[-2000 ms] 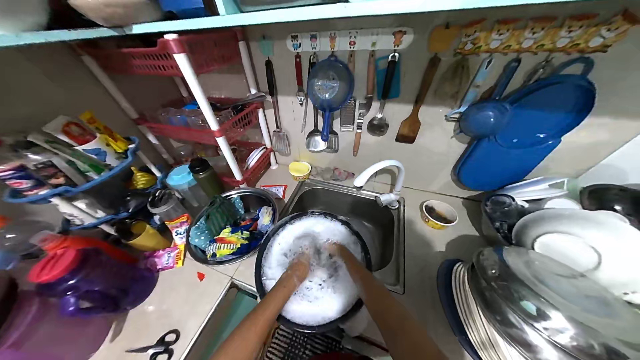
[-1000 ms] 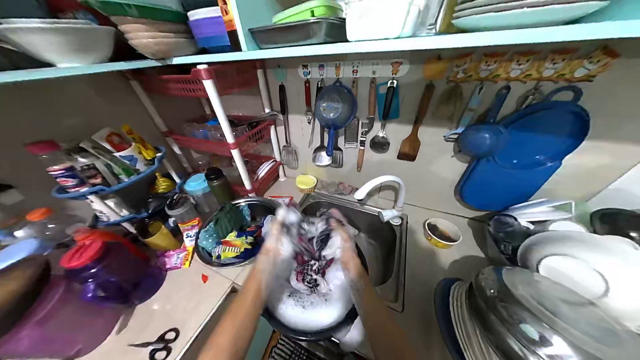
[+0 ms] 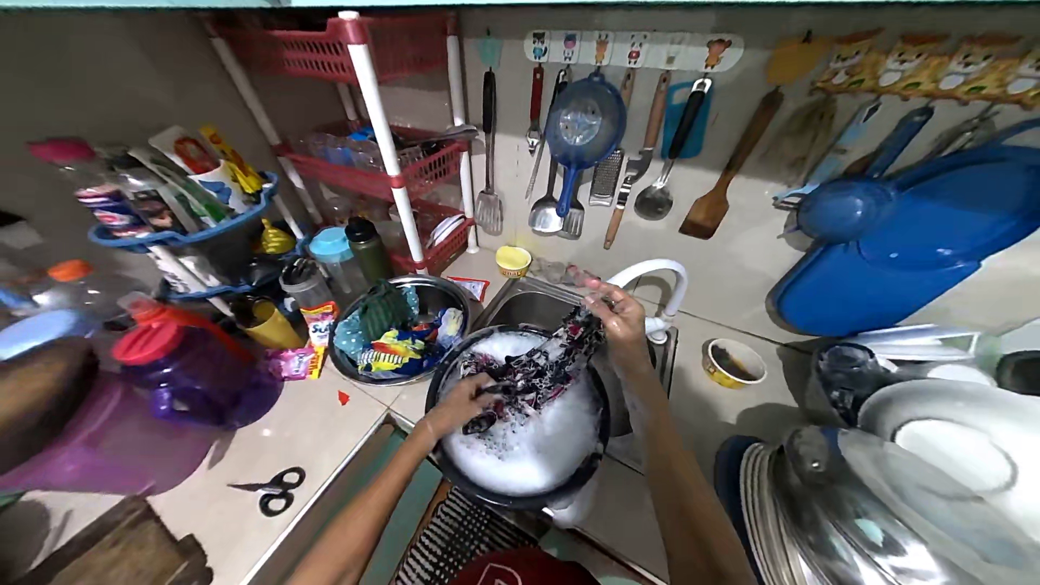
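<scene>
A dark patterned cloth (image 3: 540, 375) with red and white marks is stretched between my hands over a black basin (image 3: 603, 455) full of white suds. My left hand (image 3: 465, 405) grips its lower end just above the foam. Higher up, near the faucet, my right hand (image 3: 615, 313) grasps the other end. The basin rests partly over the steel sink (image 3: 520, 307). Beside it on the left, a metal bowl (image 3: 370, 382) holds colorful cloths, yellow, blue and green.
A white faucet (image 3: 678, 284) curves behind the basin. Scissors (image 3: 276, 490) lie at left near a purple jug (image 3: 199, 382). Right of the sink are a small yellow-sided cup (image 3: 734, 363), stacked plates (image 3: 760, 504) and metal lids (image 3: 861, 496). Utensils hang on the wall.
My hands were deep in the suds, then lifted foamy cloth together. Now they are apart, with the cloth drawn out between them and my right hand raised toward the faucet.
</scene>
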